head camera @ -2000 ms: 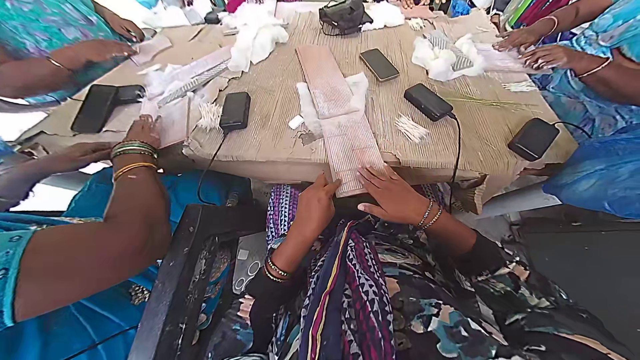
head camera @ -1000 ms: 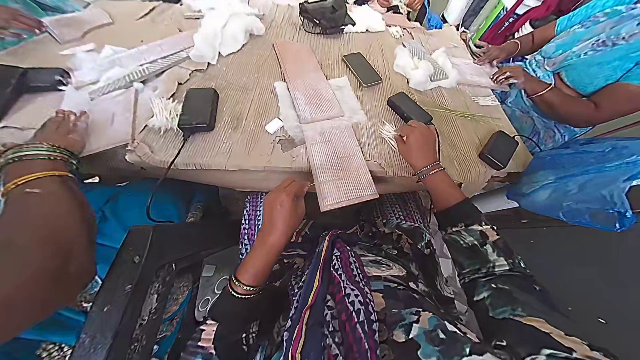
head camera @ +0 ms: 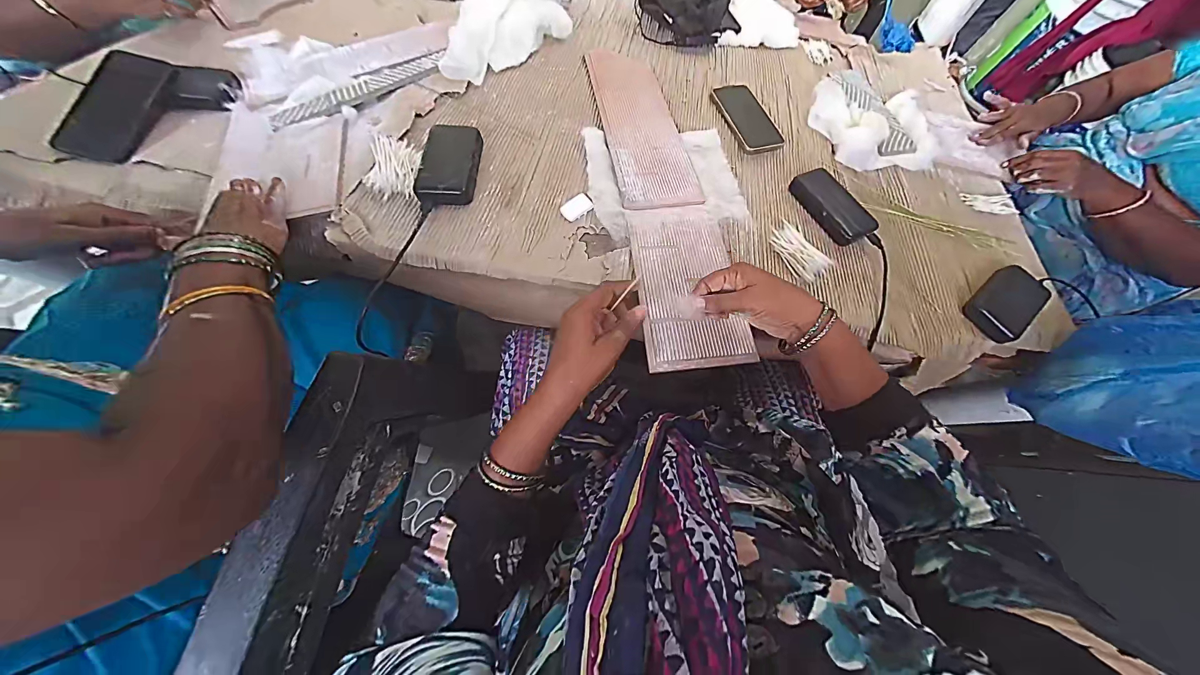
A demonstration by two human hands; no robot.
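My left hand (head camera: 597, 330) is at the left edge of the lower ribbed pinkish board (head camera: 680, 253), with a thin stick (head camera: 623, 293) between its fingers. My right hand (head camera: 757, 298) is over the same board's right side, fingertips pinched; a faint white wisp, apparently cotton, shows at them. A second ribbed board (head camera: 642, 122) lies beyond, its near end meeting the first. Under both, a white cotton sheet (head camera: 717, 159) sticks out on either side. Right of the boards lies a bundle of short white sticks (head camera: 800, 251).
A phone (head camera: 747, 118), a black corded device (head camera: 833, 206) and another (head camera: 449, 165) lie around the boards. A small white piece (head camera: 577, 207) is to their left. Co-workers' hands (head camera: 246, 211) are at both sides. The table's near edge is paper-covered.
My right hand moved from the lower board to beside the stick bundle, then back over the board. My left hand has stayed near the board's left edge.
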